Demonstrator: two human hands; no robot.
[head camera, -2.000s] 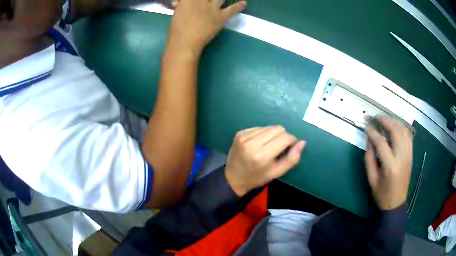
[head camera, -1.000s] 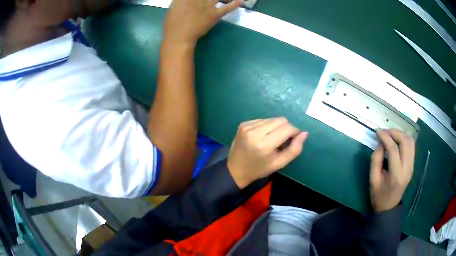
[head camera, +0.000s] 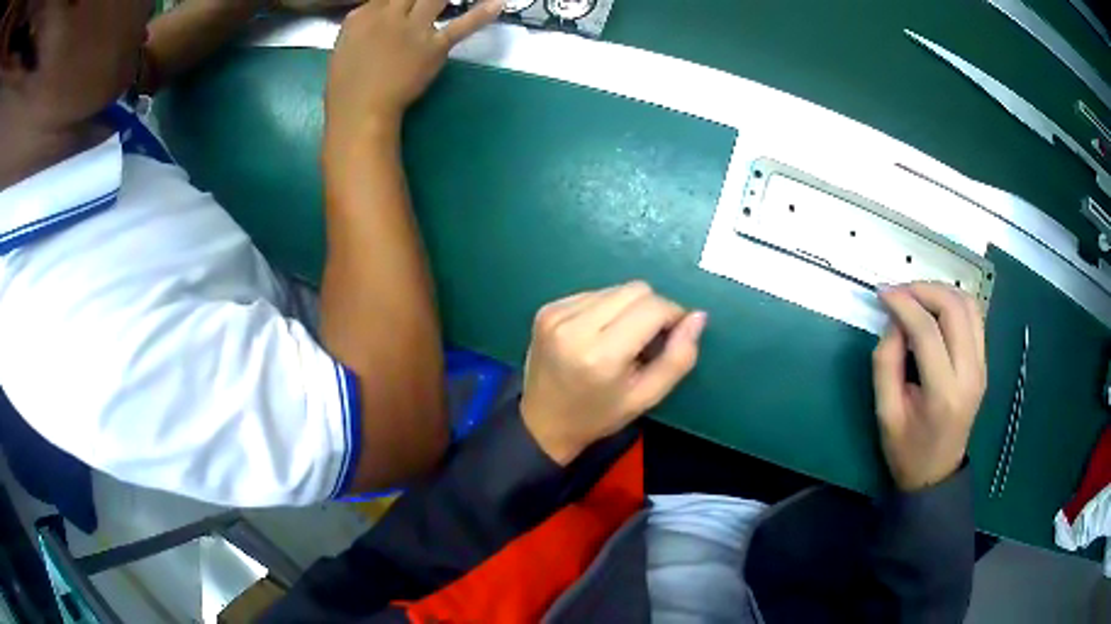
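Observation:
A flat silver-grey fixture plate (head camera: 822, 219) with small holes lies at a slant on a white sheet (head camera: 723, 250) on the green bench. My right hand (head camera: 932, 378) is at the plate's near right corner, fingers bent, fingertips at its near edge and thumb apart from them. I see nothing held in it. A thin dark line runs along the plate's near edge. My left hand (head camera: 609, 363) is loosely closed near the bench's front edge, left of the sheet and away from the plate. Its palm side is hidden, and no object shows in it.
Thin tweezers (head camera: 1011, 414) lie right of my right hand. A coworker's forearm (head camera: 378, 268) crosses the bench at left, with a hand at a tray of round parts (head camera: 548, 15). A pointed metal blade (head camera: 981, 83) is at the upper right. Red and white cloth (head camera: 1084, 518) is at the right edge.
My right hand has moved from over the plate's right part to its near right corner, uncovering more plate. My left hand stays closed. The view has shifted, showing more of the coworker's tray.

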